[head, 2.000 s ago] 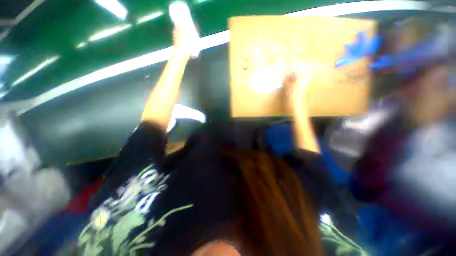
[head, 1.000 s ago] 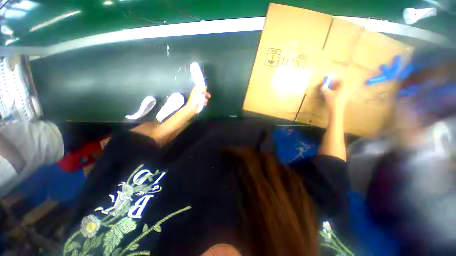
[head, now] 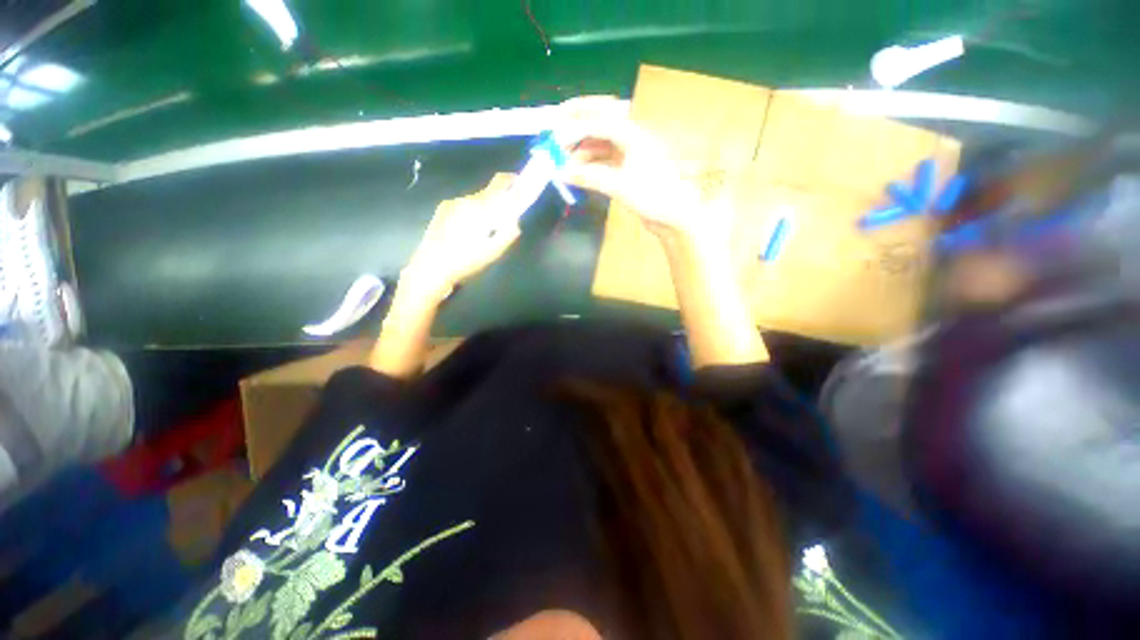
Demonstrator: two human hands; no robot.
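My left hand (head: 465, 240) is shut on a white insole (head: 534, 184), held slanting above the dark green bench strip. My right hand (head: 625, 156) is at the insole's far end, gripping a blue piece (head: 549, 151) against it; glare blurs the fingertips. A narrow blue piece (head: 775, 238) lies on the tan cardboard sheet (head: 800, 163), right of my right forearm. More blue strips (head: 923, 196) lie at the sheet's right side. Another white insole (head: 348, 306) lies on the bench at the near edge, left of my left forearm.
A pale rail (head: 313, 148) separates the bench from the green conveyor (head: 700, 38). A white insole (head: 919, 59) lies on the conveyor at the right. An open carton (head: 281, 406) is below the bench edge. White shoes (head: 28, 256) stand far left. A blurred person (head: 1038, 363) is at the right.
My right hand has moved left from the cardboard to the insole in my left hand, bringing a blue piece. One of the two insoles lying on the bench is no longer there.
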